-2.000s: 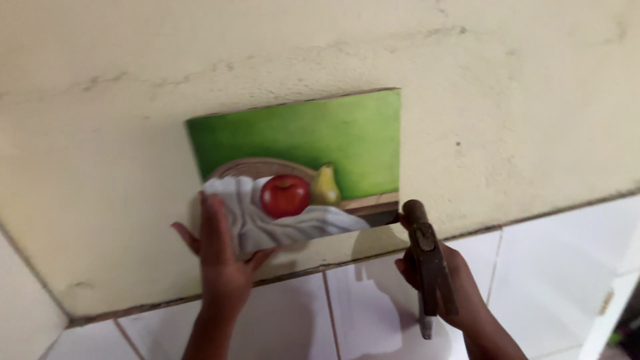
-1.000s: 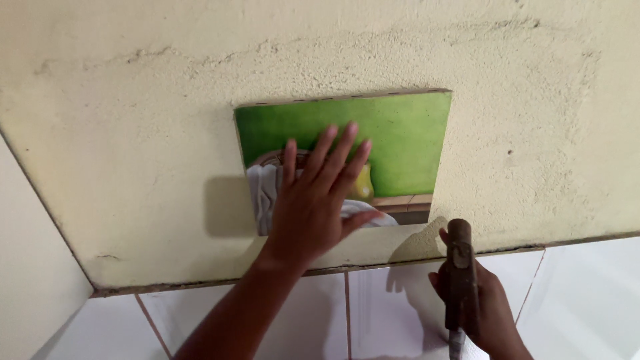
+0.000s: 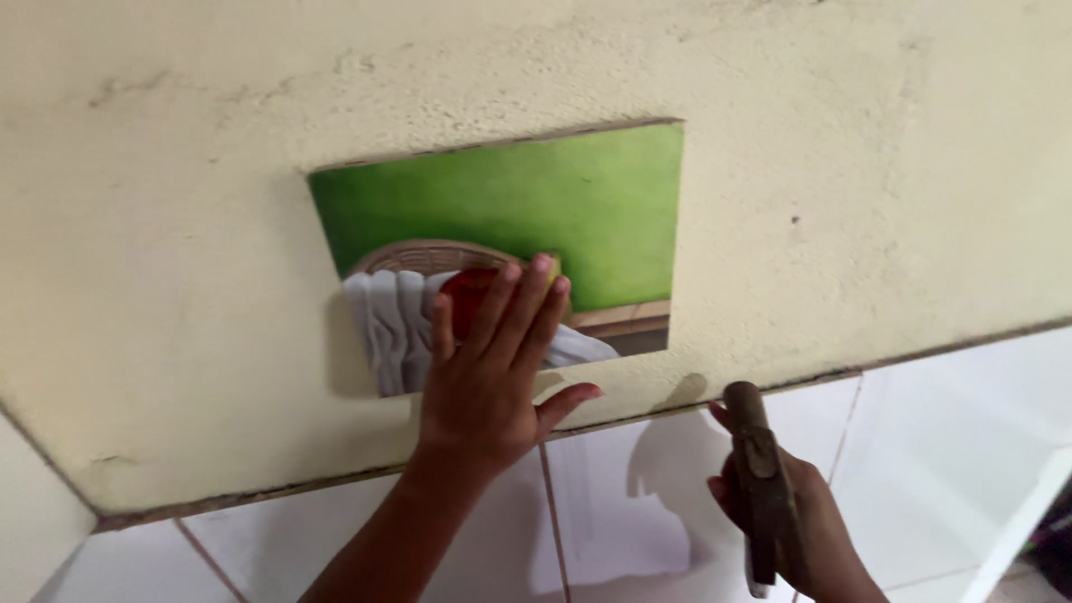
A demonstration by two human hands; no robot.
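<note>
A still-life canvas painting [image 3: 620,209], with a green background, a basket, a red apple, a pear and white cloth, lies flat against the cream wall, slightly tilted. My left hand [image 3: 494,368] rests on its lower middle with fingers spread, covering part of the apple and most of the pear. Lower right, below the painting's corner, my right hand [image 3: 791,511] grips a hammer [image 3: 758,469] and does not touch the painting. The fingers behind the hammer are partly hidden.
Around the painting is a rough, cracked plaster wall [image 3: 837,109] with a small dark hole [image 3: 796,219] to the right. White glazed tiles [image 3: 963,435] run below, bordered by a dark uneven edge. Another wall surface [image 3: 38,502] meets this one at the left corner.
Two seconds ago my left hand was at the painting's lower left edge; now it lies over its lower middle. The hammer, close to the lower right corner then, is farther below it now.
</note>
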